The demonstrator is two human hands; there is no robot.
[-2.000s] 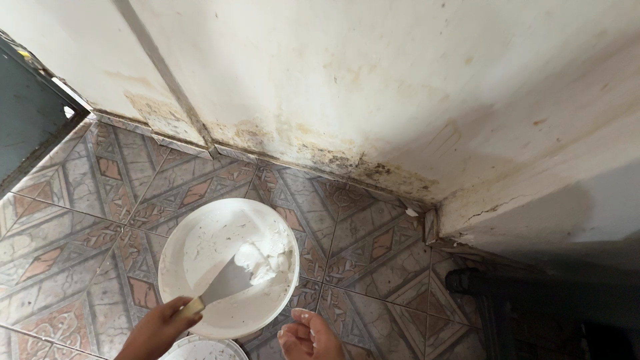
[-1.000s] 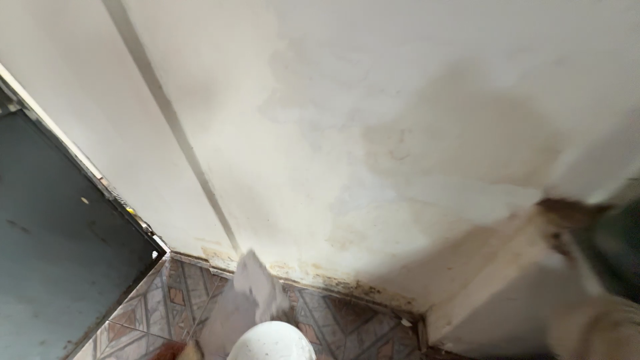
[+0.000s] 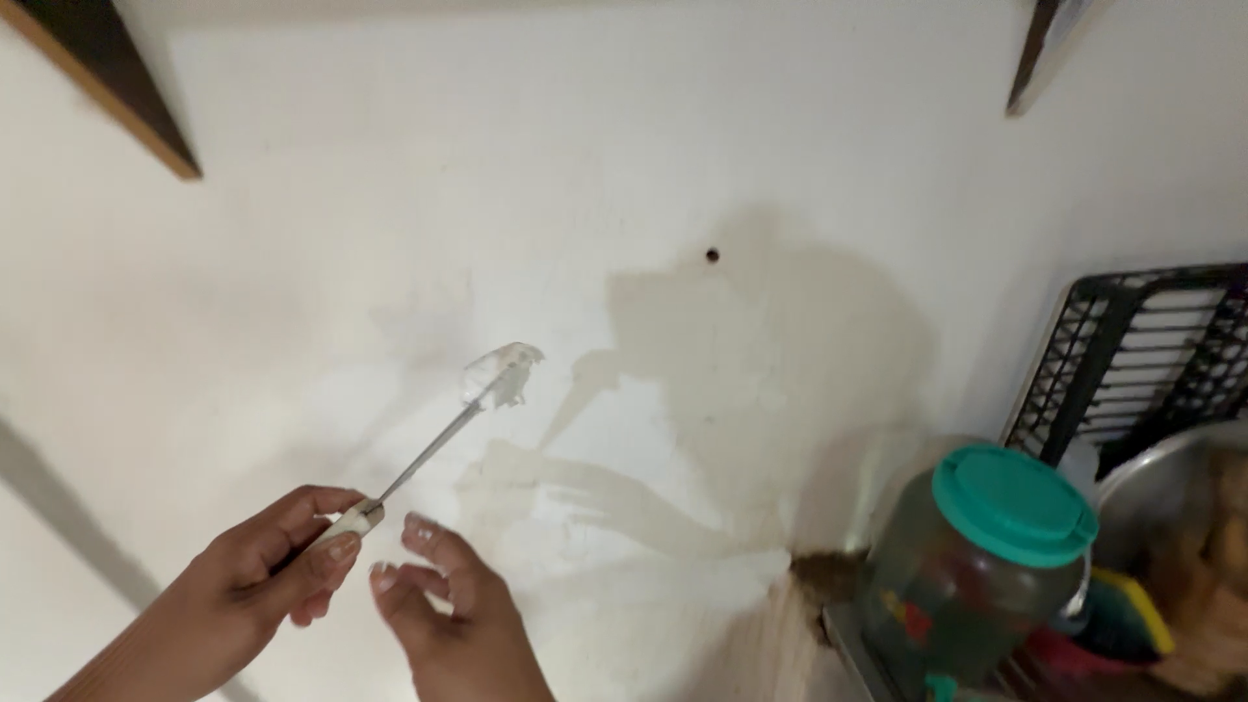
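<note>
My left hand grips the pale handle of a putty knife, whose thin metal blade is seen nearly edge-on and points up and right. White paste clings to the blade's tip. Just right of the handle is my right hand, fingers curled apart with nothing between them and whitish smears on the fingertips. Both hands are in front of a white wall that has a small dark hole and carries shadows of the head, hands and tool. Whether the blade touches the wall cannot be told.
At the lower right stands a clear jar with a green lid. Beside it are a black rack, a metal bowl and a yellow and dark sponge. Wooden brackets jut in at the upper corners.
The putty knife, earlier over the white tub on the tiled floor, is now raised before the wall with paste on it. The view has swung up; tub and floor are out of sight.
</note>
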